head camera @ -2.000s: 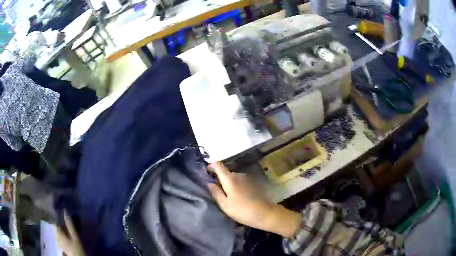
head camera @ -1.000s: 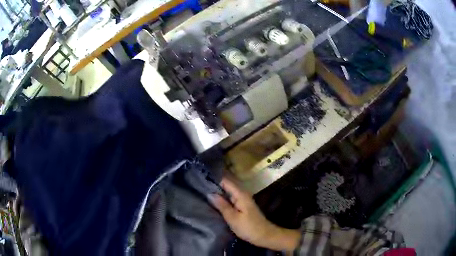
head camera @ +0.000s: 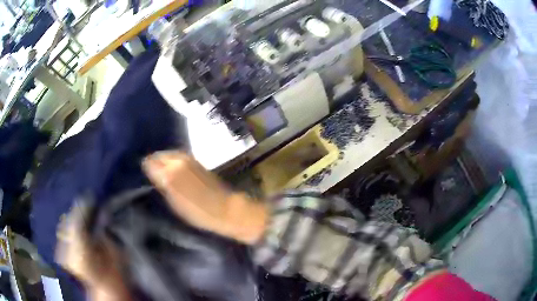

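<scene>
The dark navy garment [head camera: 126, 126] lies left of the overlock machine [head camera: 300, 100], with its grey wrong side [head camera: 182, 253] showing in blurred folds near me. My right hand [head camera: 200, 197] is over the cloth, left of the yellow waste tray [head camera: 300, 161]. It is blurred and its fingertips meet the cloth; whether they grip it cannot be told. My left hand [head camera: 88, 253] is at the lower left on the cloth, strongly blurred, and its grip cannot be told. The needle area is dark and blurred.
Dark trimmings [head camera: 347, 126] lie beside the tray. Green-handled scissors [head camera: 433, 66] lie on the wood-edged dark board [head camera: 406, 103]. A green-rimmed basket [head camera: 494, 247] stands at the lower right. Another wood-edged table [head camera: 132, 34] is at the back left.
My right hand has moved left and up across the cloth. My left hand has come into view. The grey side is bunched up, and the pale corded edge no longer shows clearly.
</scene>
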